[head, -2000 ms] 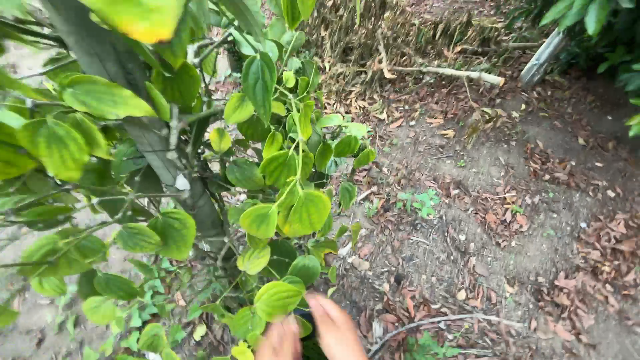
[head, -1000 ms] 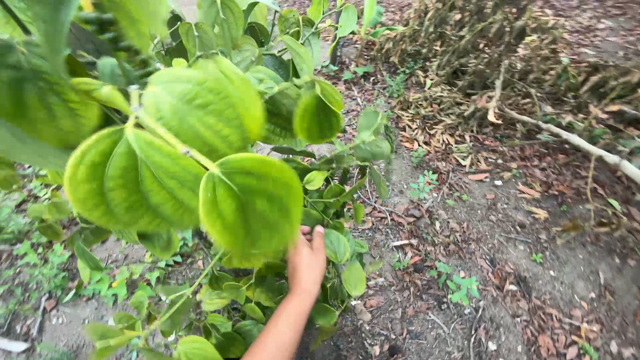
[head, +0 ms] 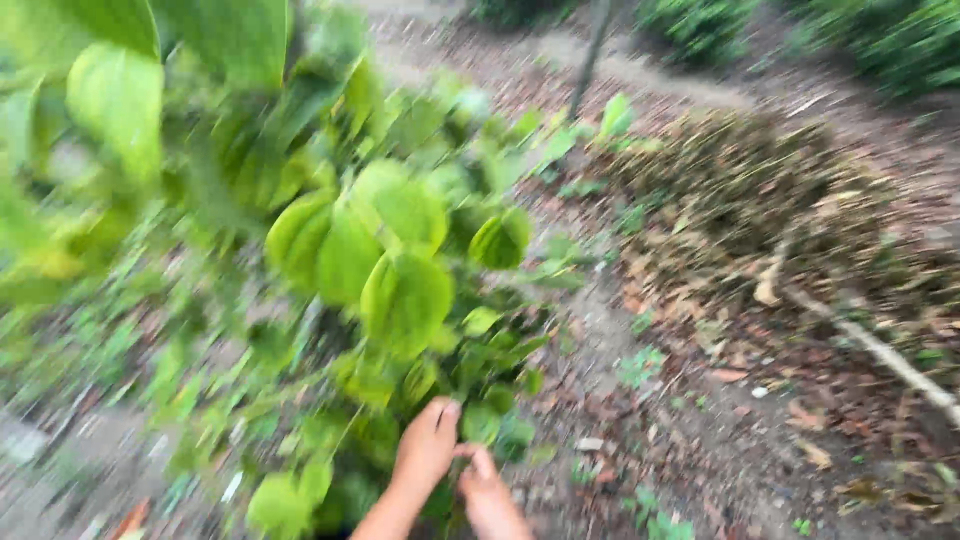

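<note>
Low in the head view, my left hand point(head: 426, 444) reaches into a leafy green climbing vine point(head: 405, 300), its thumb and fingers drawn together among the lower leaves. My right hand point(head: 480, 480) is just to its right and slightly lower, with a finger stretched toward the left hand. Motion blur and foliage hide what, if anything, lies between the fingers of either hand. Broad green leaves point(head: 407, 296) hang directly above both hands.
A heap of dry brown plant cuttings point(head: 750, 202) lies at the right, beside a bare pale branch point(head: 885, 352). Dead leaves and small green weeds point(head: 641, 367) dot the soil. A thin upright stem point(head: 590, 60) rises behind the vine.
One second ago only one hand showed at the vine; now both are in view, close together among the lower leaves. The view has shifted.
</note>
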